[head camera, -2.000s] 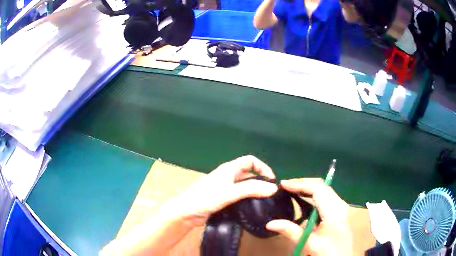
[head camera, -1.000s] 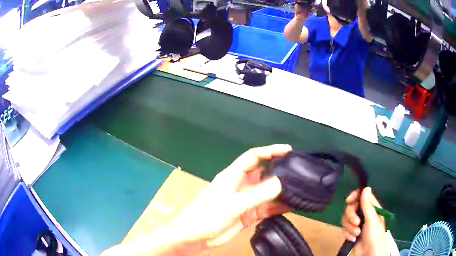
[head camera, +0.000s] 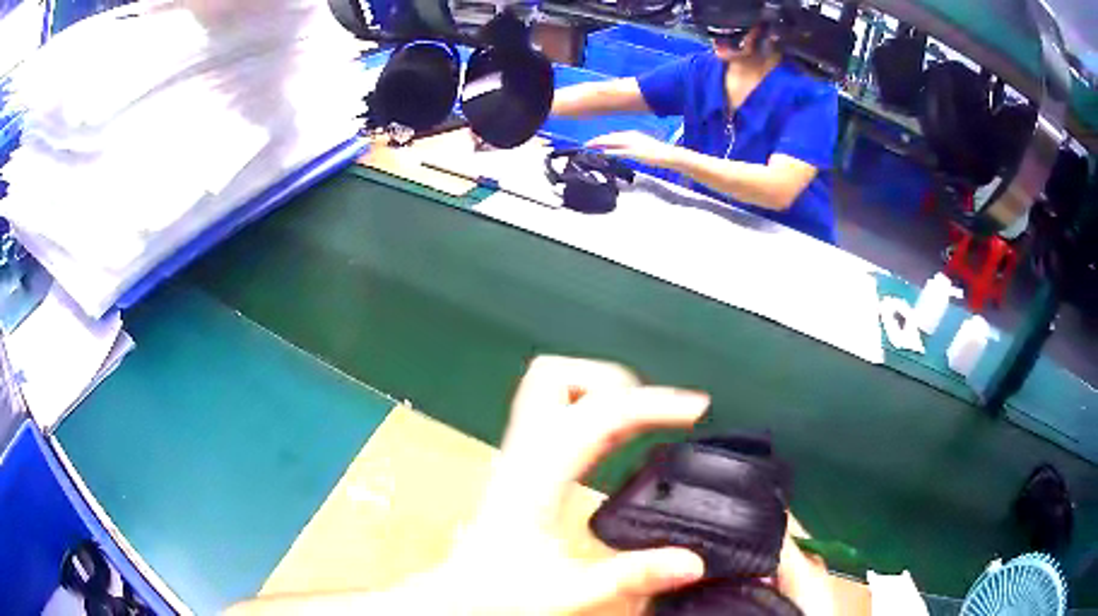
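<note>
Black headphones (head camera: 704, 505) are held up over the brown work mat (head camera: 373, 511), with one ear cup on top and part of a second one cut off by the lower edge. My left hand (head camera: 578, 481) has its thumb on the cup's near side, and its index finger is raised away from the cup. My right hand (head camera: 807, 584) is mostly hidden behind the headphones and holds them from the right. A blurred green pen (head camera: 828, 551) sticks out beside my right hand.
A thick white stack (head camera: 169, 144) stands at left, above a blue bin (head camera: 54, 529). A person in blue (head camera: 753, 120) sits opposite, a hand by other headphones (head camera: 588, 183). A light blue fan (head camera: 1017, 590) is at lower right. Black headphones (head camera: 512, 96) hang at the top.
The headphones have been turned and brought lower, and my right hand has moved in behind them. My left index finger has lifted off the cup. The person opposite has lowered their arms to the bench.
</note>
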